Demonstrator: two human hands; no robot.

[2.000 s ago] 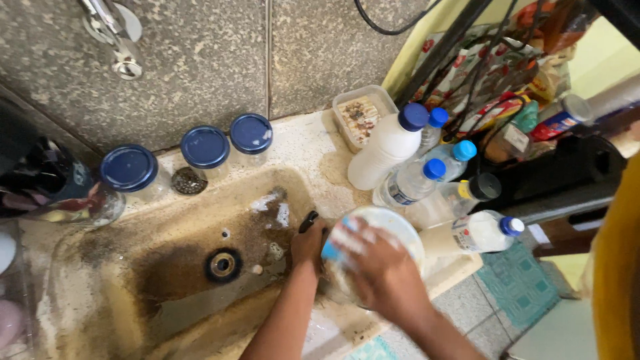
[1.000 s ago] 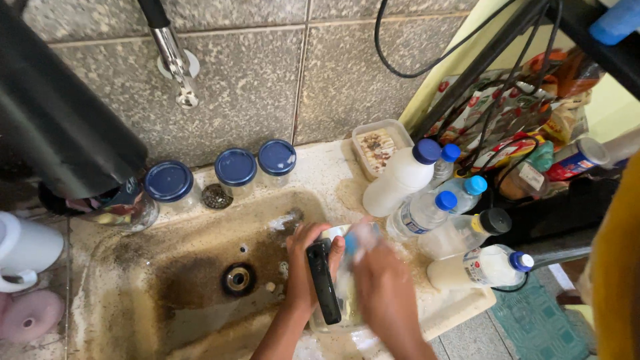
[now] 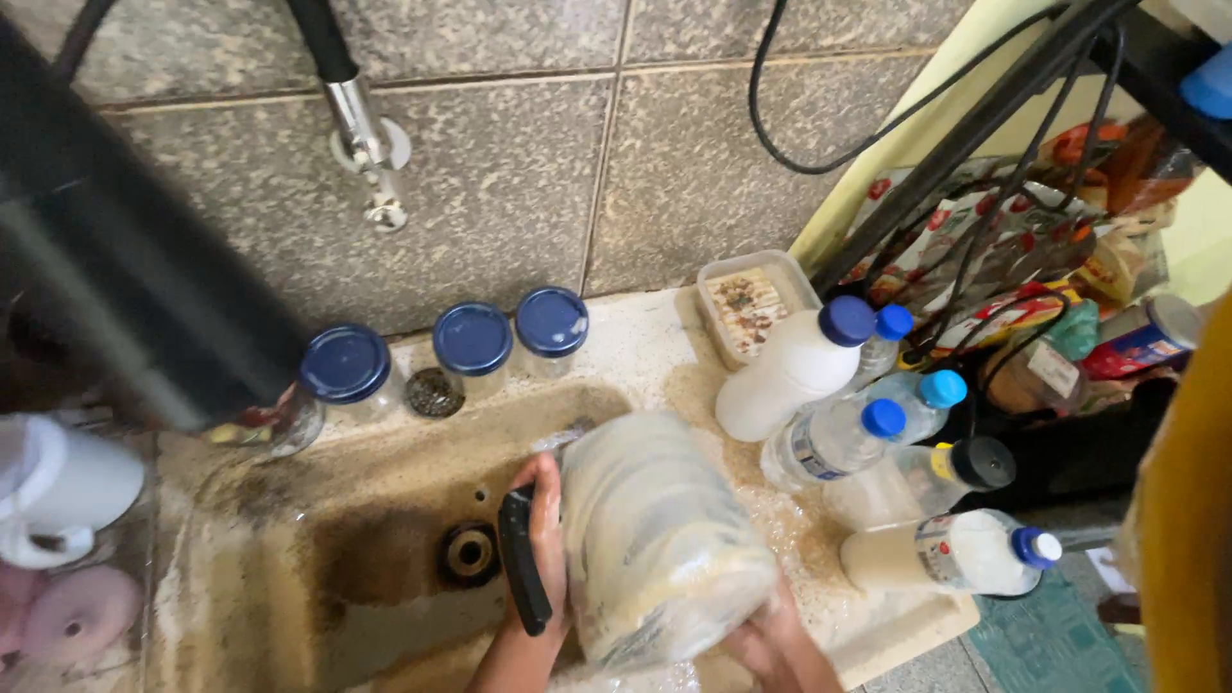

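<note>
A wet, cloudy plastic jug [image 3: 664, 539] with a black handle [image 3: 523, 558] lies tilted between my two hands, over the right part of the stained sink [image 3: 241, 577]. My left hand [image 3: 544, 539] grips it at the handle side, with the fingers between handle and body. At its lower right, my right hand [image 3: 775, 640] supports the jug, its fingers partly hidden beneath. No sponge shows in the view of now.
Blue-lidded jars [image 3: 472, 339] and a steel scourer [image 3: 435, 393] line the back rim, below a tap [image 3: 375, 164]. Several bottles [image 3: 789, 371] and a plastic food container [image 3: 756, 303] stand at right. A white mug [image 3: 67, 481] sits left; a black cylindrical object [image 3: 125, 241] fills the upper left.
The jug has turned, so its side now faces up. My right hand has moved from rubbing at it with something blue to its lower right side. The view has shifted.
</note>
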